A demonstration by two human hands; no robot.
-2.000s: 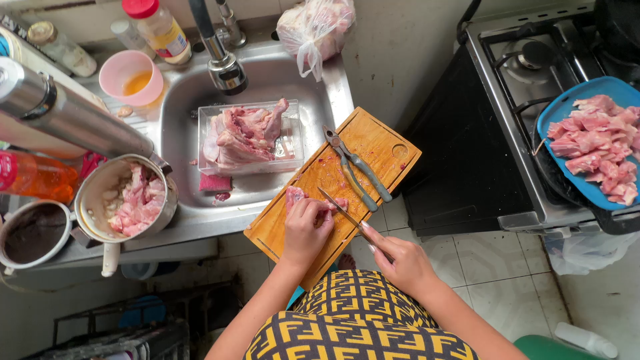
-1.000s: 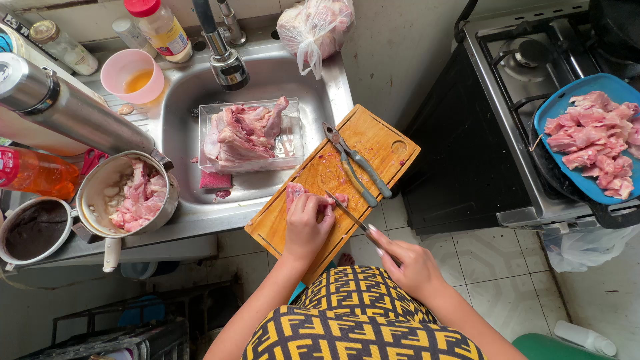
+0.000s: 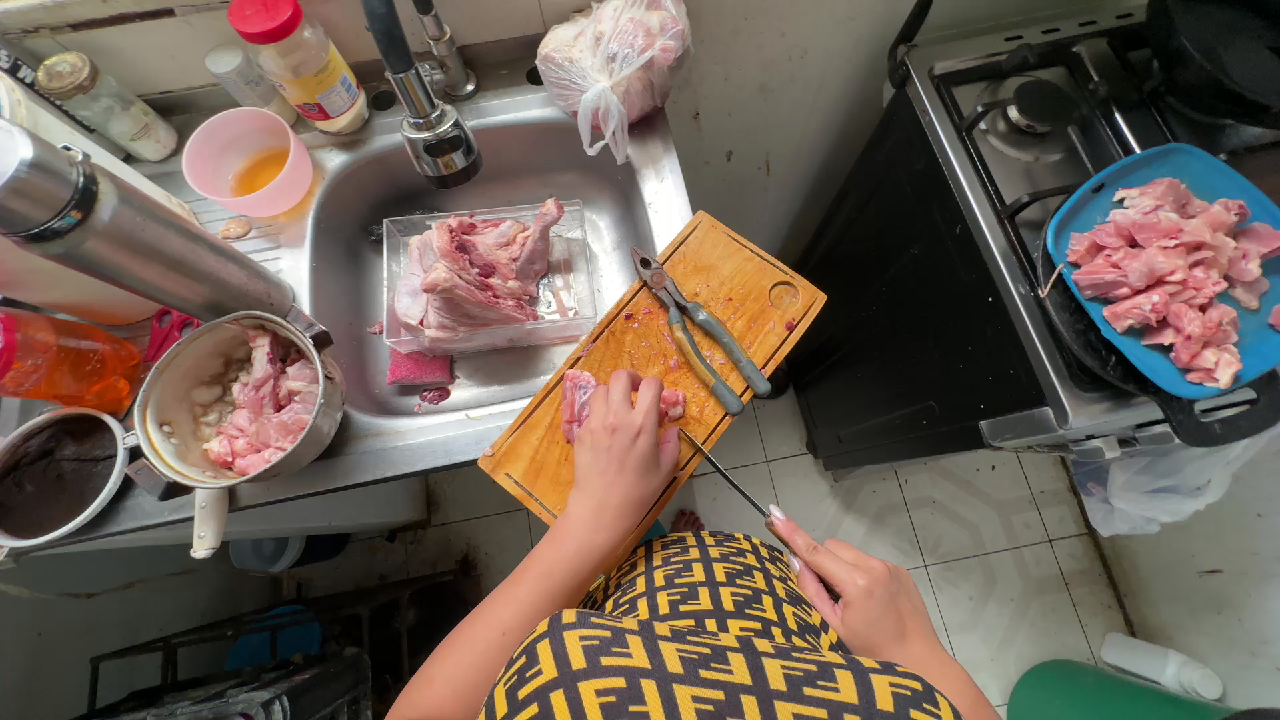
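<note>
My left hand [image 3: 622, 440] presses a piece of raw meat [image 3: 577, 402] onto the wooden cutting board [image 3: 530, 462]. Parts of the meat show on both sides of the fingers. In my right hand [image 3: 860, 590] is a knife [image 3: 735, 482], its blade slanting up and left, with the tip beside the meat at my left fingertips. A pair of pliers [image 3: 700, 335] with grey and yellow handles lies on the board above my left hand. The board rests partly over the sink's edge. A clear plastic container [image 3: 590, 290] holding larger raw poultry pieces stands in the sink [image 3: 500, 395].
A pot [image 3: 325, 400] with cut meat and a pan of dark contents [image 3: 60, 475] stand at left, near a steel flask [image 3: 150, 230]. A tied plastic bag of meat [image 3: 620, 60] sits behind the sink. On the stove at right is a blue tray [image 3: 1130, 350] of meat pieces.
My right hand with the knife has moved slightly down and to the right, away from my left hand. My left hand stays on the meat. The pliers lie where they were.
</note>
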